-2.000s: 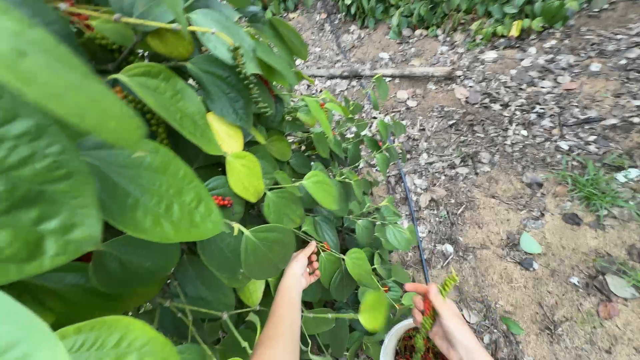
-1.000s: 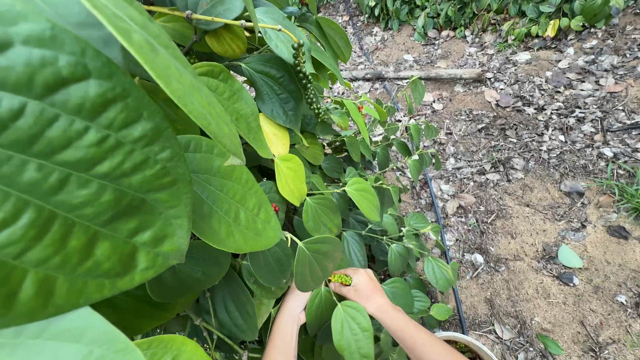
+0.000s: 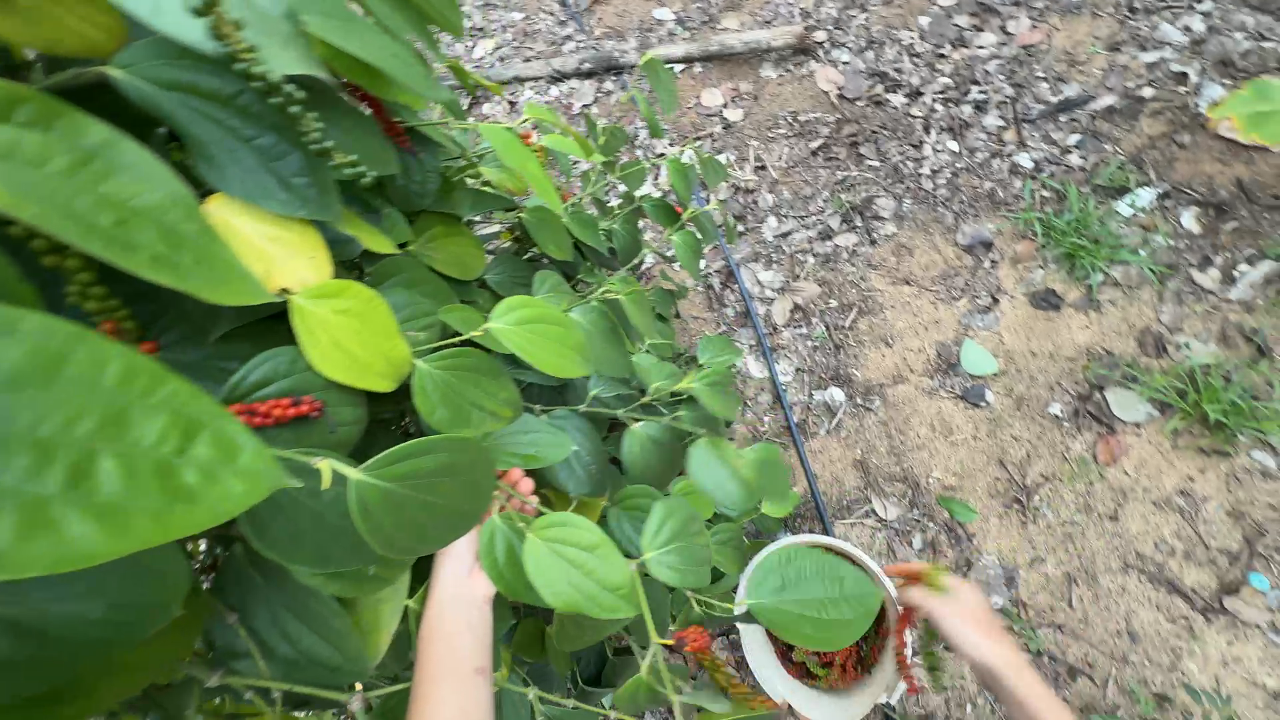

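Observation:
My left hand [image 3: 505, 500] reaches into the pepper vine, its fingertips partly hidden by leaves; what it holds cannot be seen. At the right rim of a white bucket [image 3: 755, 655], my right hand [image 3: 945, 605] is closed on several red and green pepper spikes [image 3: 905, 640], which hang down blurred. Red and green peppercorns [image 3: 835, 665] lie in the bucket under a large green leaf [image 3: 815, 597]. Another red and yellowish spike [image 3: 725, 675] is left of the bucket. A red spike [image 3: 275, 411] rests against a leaf further left.
Dense pepper leaves [image 3: 130, 430] fill the left side. A black hose [image 3: 765, 345] runs along the ground behind the bucket. A wooden pole [image 3: 650, 55] lies on the leaf litter at the top. Grass tufts [image 3: 1085, 235] grow at the right.
My hands were close together among the leaves a second ago; my right hand has moved right to the bucket's rim. More of the bucket is in view.

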